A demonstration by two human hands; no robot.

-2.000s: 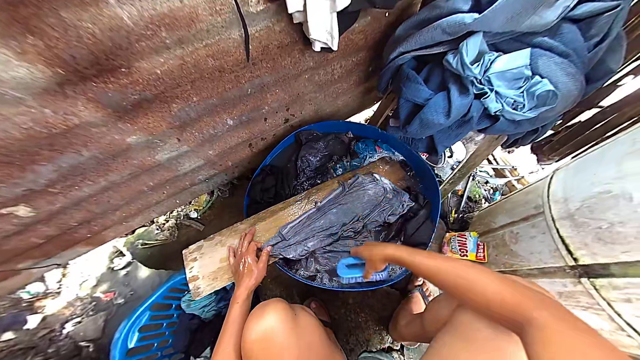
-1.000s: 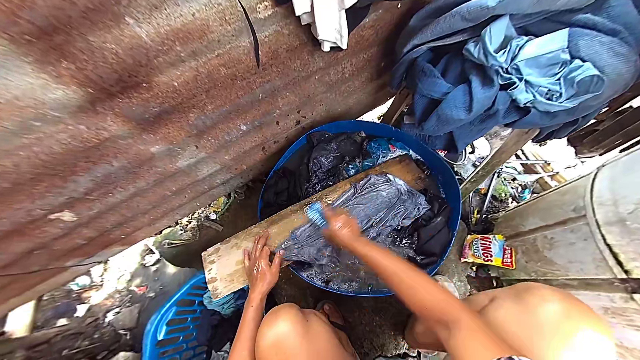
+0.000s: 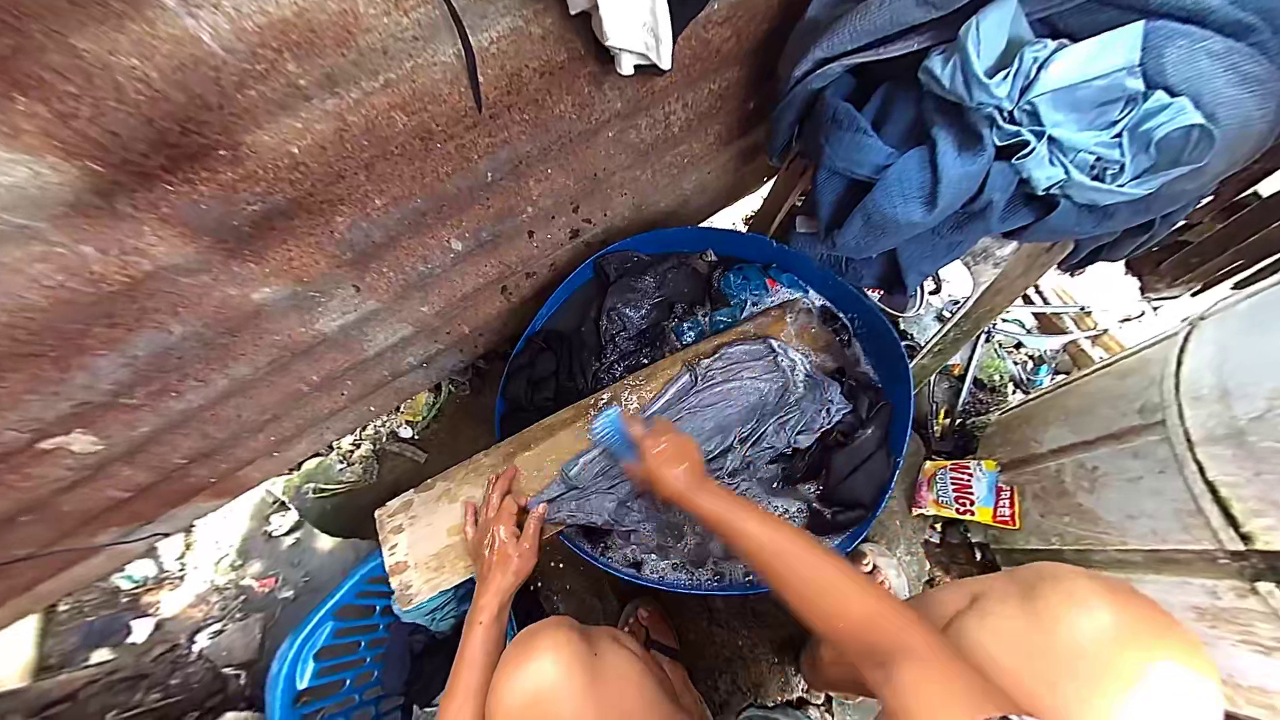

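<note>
A wet dark grey garment (image 3: 735,410) lies spread over a wooden board (image 3: 440,505), which rests across a round blue plastic tub (image 3: 905,400). My right hand (image 3: 665,460) grips a blue scrub brush (image 3: 612,433) over the left part of the garment, near the board; the hand is slightly blurred. My left hand (image 3: 503,535) lies on the lower end of the board, its fingertips by the garment's left tip; whether it pinches the cloth is hard to tell. Sudsy water and more dark clothes (image 3: 650,310) fill the tub around the board.
A blue slatted basket (image 3: 335,640) holding clothes stands at lower left. Rusty corrugated metal sheet (image 3: 300,250) runs along the left. Blue cloths (image 3: 900,170) hang at upper right above a wooden post (image 3: 985,310). A detergent packet (image 3: 967,492) lies right of the tub, near a grey curved container (image 3: 1110,430).
My right hand with the brush has moved from the garment's lower edge, where it was two seconds ago, up to its left part. My left hand remains at the board's lower end.
</note>
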